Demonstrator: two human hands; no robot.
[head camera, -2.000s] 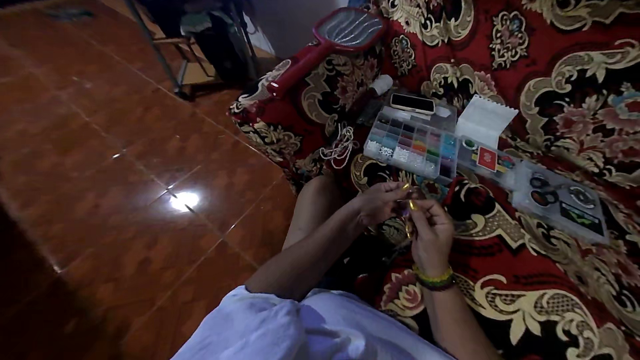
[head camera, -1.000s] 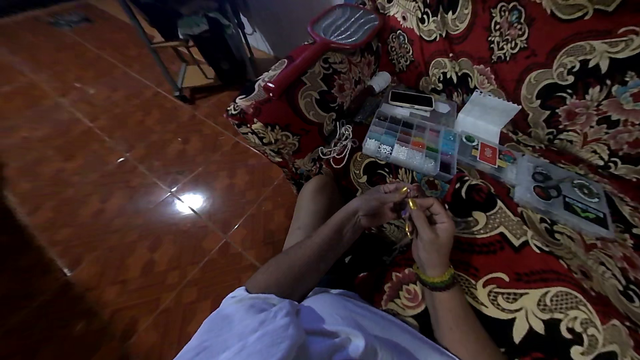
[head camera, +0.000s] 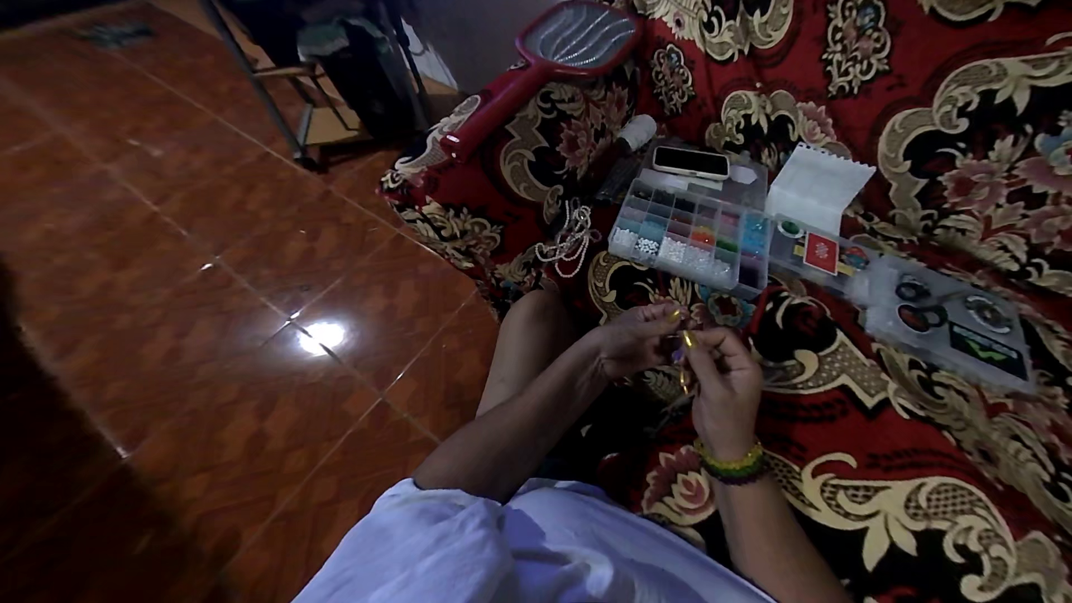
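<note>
My left hand (head camera: 641, 339) and my right hand (head camera: 722, 368) meet fingertip to fingertip above the patterned sofa cover. Between them is a small beaded piece (head camera: 680, 356), with purple and gold-coloured parts hanging below the fingertips; its exact form is too small to tell. Both thumbnails are gold-coloured. A yellow and green beaded bracelet (head camera: 730, 465) circles my right wrist. Beyond my hands lies a clear compartment box of beads (head camera: 691, 239), white ones along its near row and coloured ones behind. Strands of white beads (head camera: 571, 239) lie left of the box.
A phone (head camera: 691, 162) rests behind the beads. To the right are a white paper sheet (head camera: 816, 188), a small clear box (head camera: 837, 251) with a red card, and a clear case (head camera: 955, 322) with scissors (head camera: 921, 303) on it. A red electric swatter (head camera: 536, 71) lies on the sofa arm.
</note>
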